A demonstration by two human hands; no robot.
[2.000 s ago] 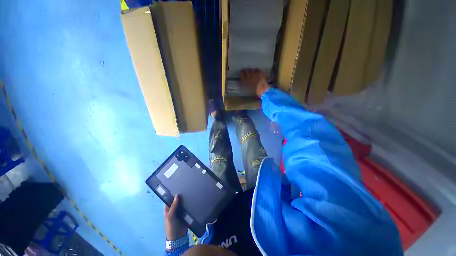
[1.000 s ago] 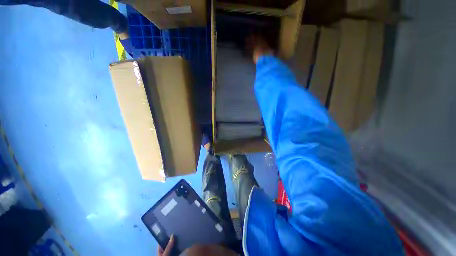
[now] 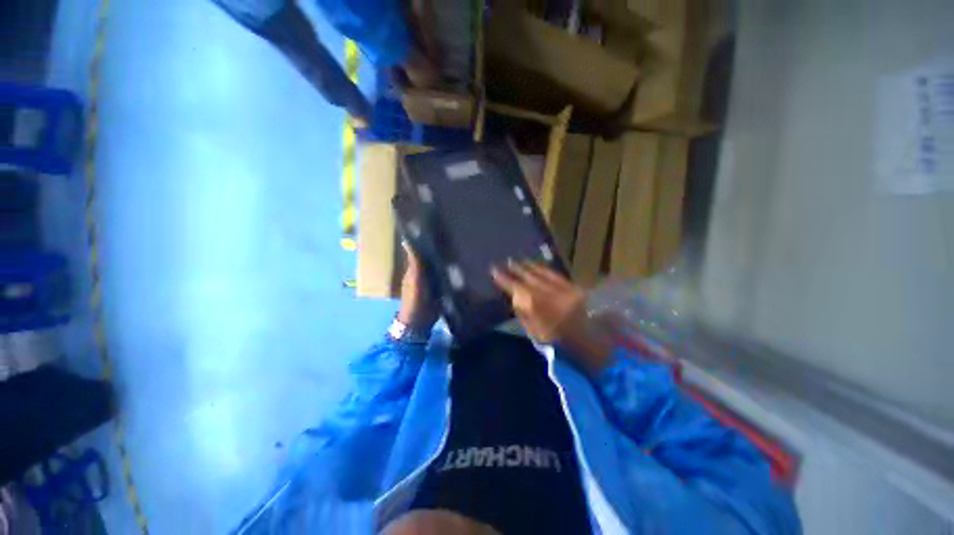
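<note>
A flat black tablet-like part (image 3: 476,225) with small white stickers is held up in front of my chest, tilted, over the cartons. My left hand (image 3: 414,287) grips its left edge, with the fingers partly hidden behind it. My right hand (image 3: 544,298) lies on its lower right side with the fingers over the face and edge. Whether a second part lies beneath it cannot be told. The open carton behind (image 3: 558,157) is mostly hidden by the part.
Brown cartons and flaps (image 3: 633,199) stand at the right by the grey wall (image 3: 826,251). A pale carton (image 3: 377,214) is at the left. Another person's blue sleeve (image 3: 366,31) reaches in at the top. Blue stools (image 3: 37,277) stand far left. Red trays (image 3: 743,423) lie at the lower right.
My right hand has come back out of the open carton and is now on the black part. My left hand has raised the part from low down to chest height. Another person's arms now show at the top.
</note>
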